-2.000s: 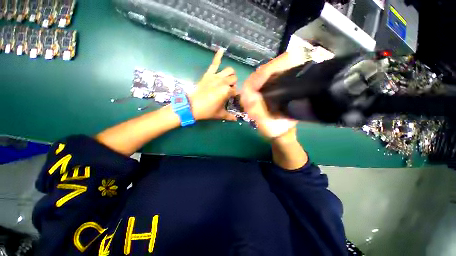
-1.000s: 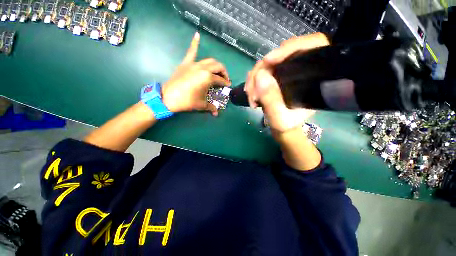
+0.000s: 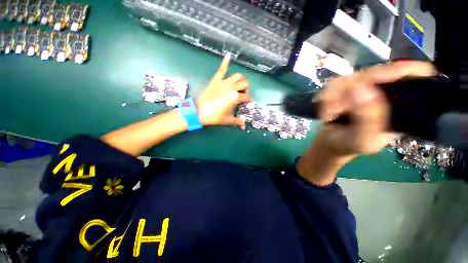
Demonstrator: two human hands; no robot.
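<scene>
My left hand (image 3: 220,100) rests on the green mat. Its thumb and curled fingers pinch the left end of a short row of small circuit boards (image 3: 274,121); the index finger points away toward the clear trays. My right hand (image 3: 354,110), blurred, is closed around a thick black electric screwdriver (image 3: 415,105). Its narrow tip points left and sits just above the row. A shorter group of joined boards (image 3: 165,89) lies left of my left hand, with thin wires at its lower edge.
Two rows of boards (image 3: 43,45) lie at the upper left. Stacked clear component trays (image 3: 215,36) are at the back. A white-grey box (image 3: 362,33) stands at the back right. A glittering pile of metallic parts (image 3: 423,154) lies at the right, partly behind the screwdriver.
The view has shifted. The screwdriver tip has moved right, away from my left fingers. The board row, largely hidden before, now shows. My left hand still pinches a board.
</scene>
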